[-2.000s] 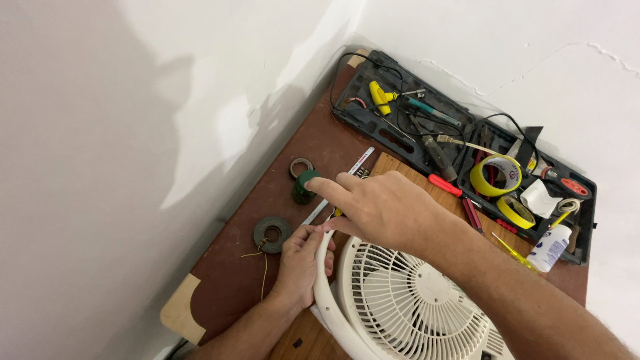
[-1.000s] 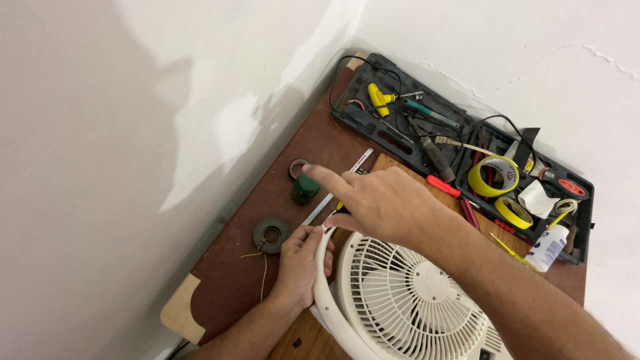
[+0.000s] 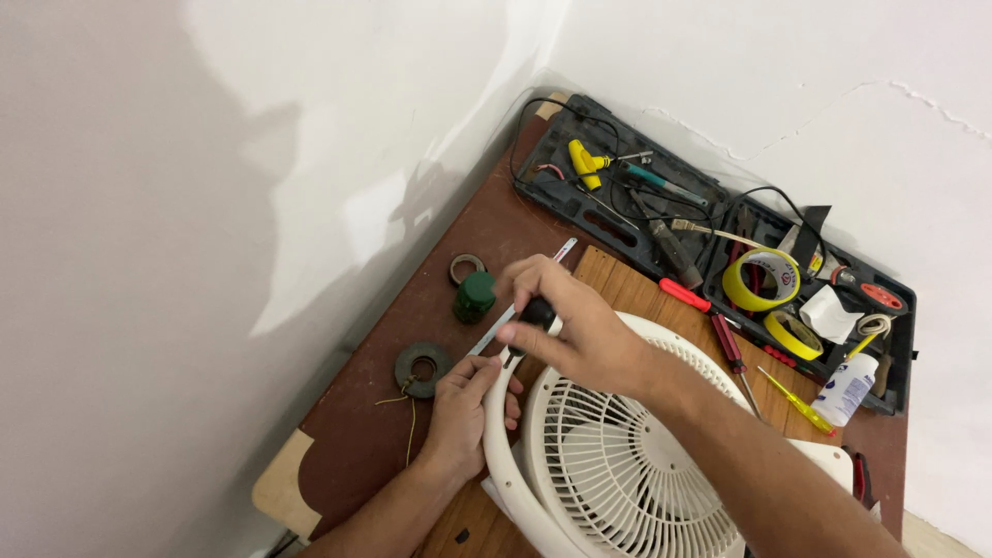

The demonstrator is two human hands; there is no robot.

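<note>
My left hand [image 3: 463, 411] grips the curved white plastic frame [image 3: 498, 434] of a fan, with the thumb on its upper end. Above that spot my right hand [image 3: 577, 329] is around a screwdriver with a black handle [image 3: 537, 313], its tip down at the frame's end by my left thumb; the fingers are slightly blurred. Below my right arm lies the round white fan grille [image 3: 659, 442], with the blades visible through its slats. A green-capped jar [image 3: 474, 297], a metal ring [image 3: 467, 269] and a dark ring-shaped piece with thin wire [image 3: 423, 370] stand left of my hands.
An opened black tool case [image 3: 620, 225] lies along the wall, holding a yellow T-handle, tape rolls [image 3: 761, 280], cables and tools. Screwdrivers [image 3: 684, 295] and a white bottle [image 3: 845, 390] lie by its near edge. A wooden board [image 3: 608, 271] rests on the brown tabletop [image 3: 364, 465].
My right hand's fingers have shifted from an extended index finger to a curled hold, and the black handle now shows between them. My left hand remains on the frame.
</note>
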